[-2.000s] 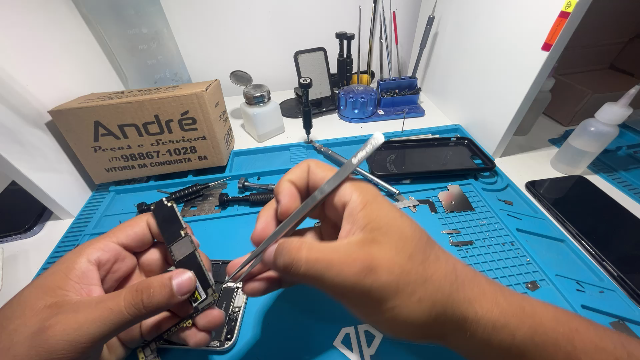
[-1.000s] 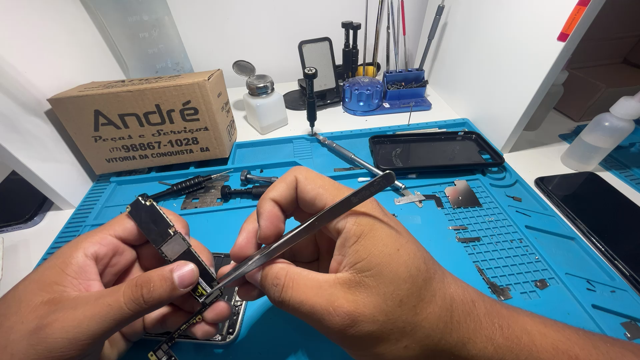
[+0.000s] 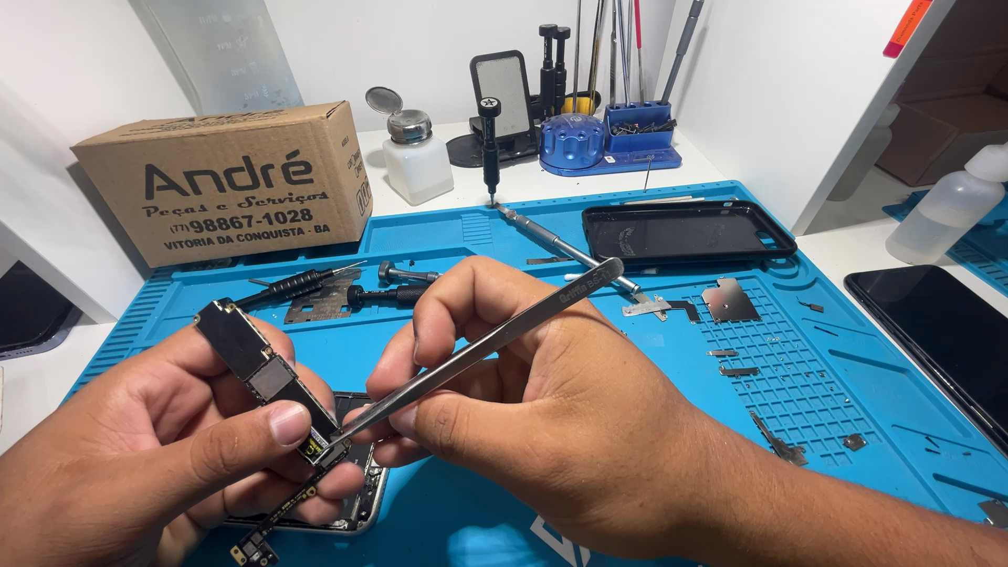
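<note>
Between its thumb and fingers, my left hand (image 3: pixel 181 449) holds a phone logic board (image 3: pixel 272 378), a long black board with a silver shield and a narrow arm running down to the lower left. My right hand (image 3: pixel 543 409) grips steel tweezers (image 3: pixel 488 342) slantwise, their tips at the lower end of the board beside the left thumb. Whether the tips pinch anything cannot be told. Under both hands lies an opened phone housing (image 3: pixel 376 496), mostly hidden by the left hand, on a blue silicone repair mat (image 3: pixel 457 516).
Screwdrivers (image 3: pixel 390 295) and a metal pen-like tool (image 3: pixel 551 240) lie behind the hands. A black phone case (image 3: pixel 685 232) and small metal parts (image 3: pixel 731 301) are at right. A cardboard box (image 3: pixel 236 189), a dispenser bottle (image 3: pixel 417 161) and a blue tool holder (image 3: pixel 642 146) stand behind.
The tweezers now lean lower, and their tips have moved from beside the board's lower end onto it. The board is still in the left hand.
</note>
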